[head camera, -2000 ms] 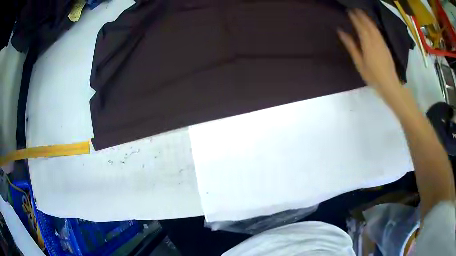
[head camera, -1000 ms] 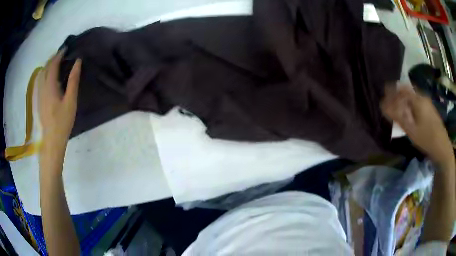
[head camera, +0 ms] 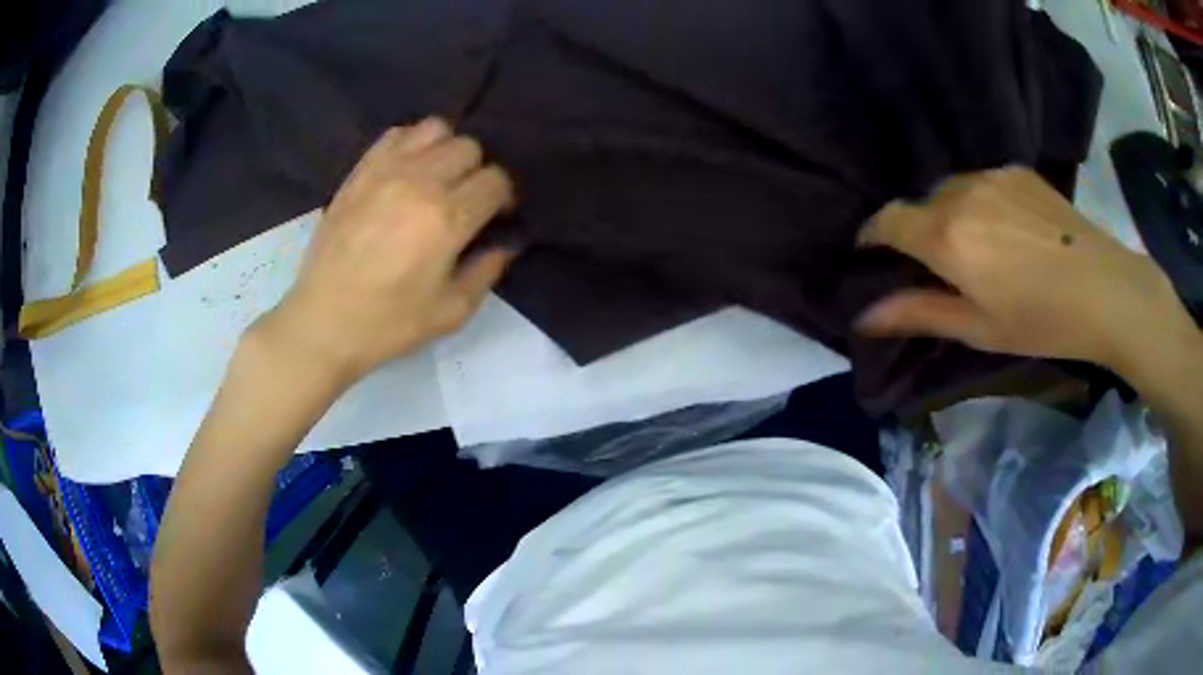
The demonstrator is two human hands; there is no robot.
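The dark brown-black garment [head camera: 660, 158] lies rumpled across the white cloth-covered table [head camera: 119, 409], with pointed corners at its near edge and part of it hanging over the front edge at right. My left hand [head camera: 402, 244] is on the garment's near edge left of centre, fingers curled at the cloth. My right hand [head camera: 1003, 264] is at the garment on the right, thumb and fingers around a bunched part. A yellow strip [head camera: 92, 299] lies folded and looped at the left, its upper end meeting the garment's left edge.
A black object [head camera: 1161, 198] sits at the right table edge, with a red item [head camera: 1161, 16] in the far right corner. Clear plastic [head camera: 633, 435] hangs under the front edge. Blue crates [head camera: 99, 541] are below left, plastic bags [head camera: 1016, 488] below right.
The garment, flat at first, was pulled into folds and now reaches nearer the front edge. My left hand has moved right from the garment's left end; my right hand has moved left onto the cloth.
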